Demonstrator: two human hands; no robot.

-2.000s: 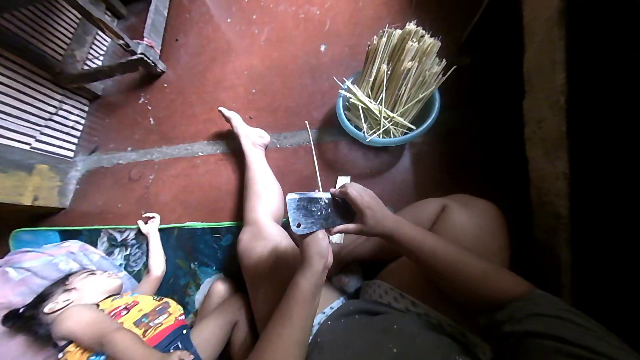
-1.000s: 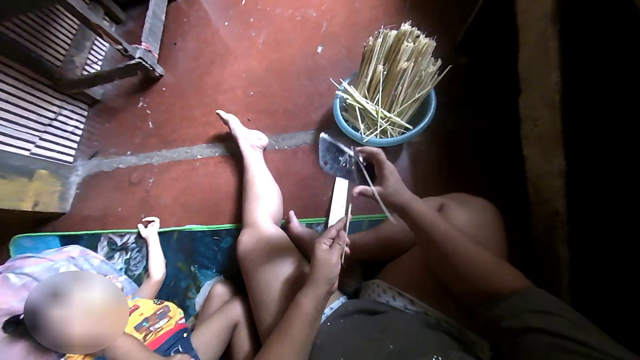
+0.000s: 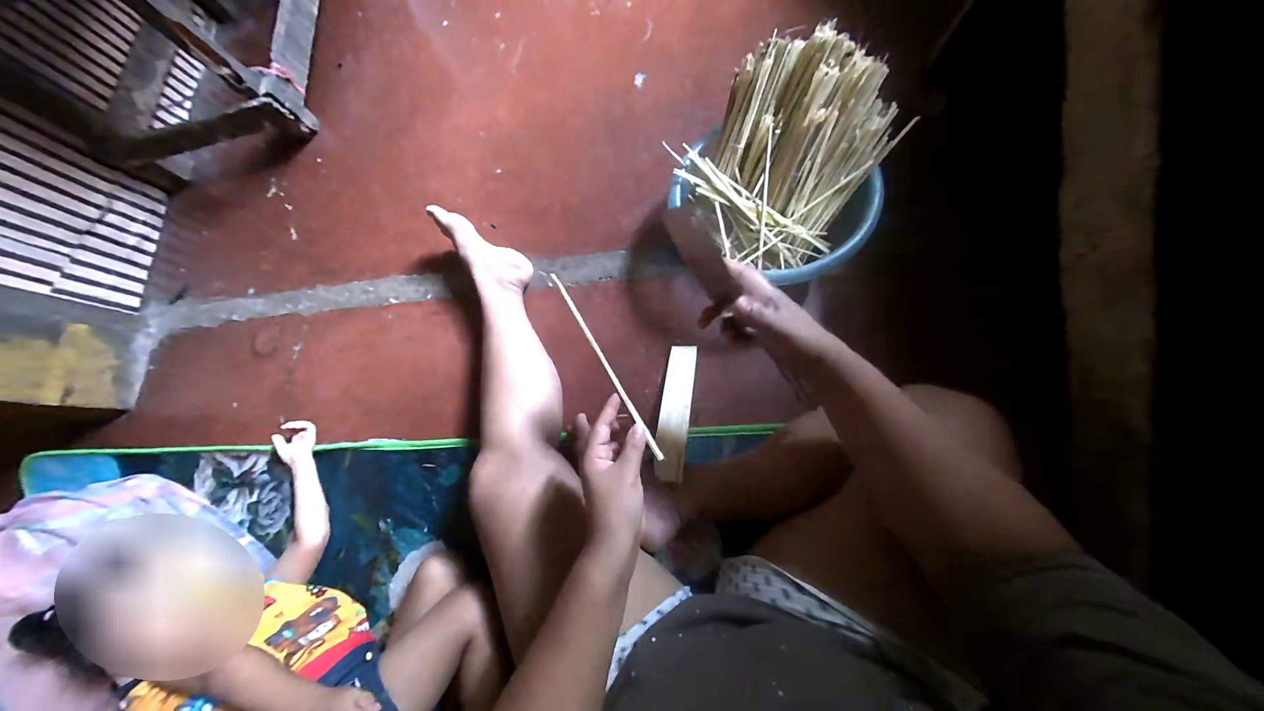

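My left hand (image 3: 614, 459) pinches a thin pale stick (image 3: 602, 355), likely split bamboo or cane, near its lower end; the stick slants up and left over the red floor. At the near left side of a blue basin (image 3: 869, 222) is my right hand (image 3: 765, 306), closed around the hidden handle of a broad-bladed knife. Its blurred, reddish-looking blade (image 3: 699, 242) overlaps the basin's rim. Many pale sticks (image 3: 805, 109) stand bundled in the basin, with thinner loose strips (image 3: 760, 212) across their near side. A flat, pale wooden piece (image 3: 676, 410) stands out between my hands, by my folded leg.
A child (image 3: 321, 622) lies at lower left on a dark patterned mat (image 3: 365, 504) with green edging, one arm raised, beside my outstretched leg (image 3: 518, 375). A wooden frame (image 3: 212, 128) stands at upper left. A dark post (image 3: 1106, 247) rises at right.
My right hand has moved with the knife from beside the wooden piece to the basin's near left side. My left hand has shifted slightly up and left, and its stick now slants left.
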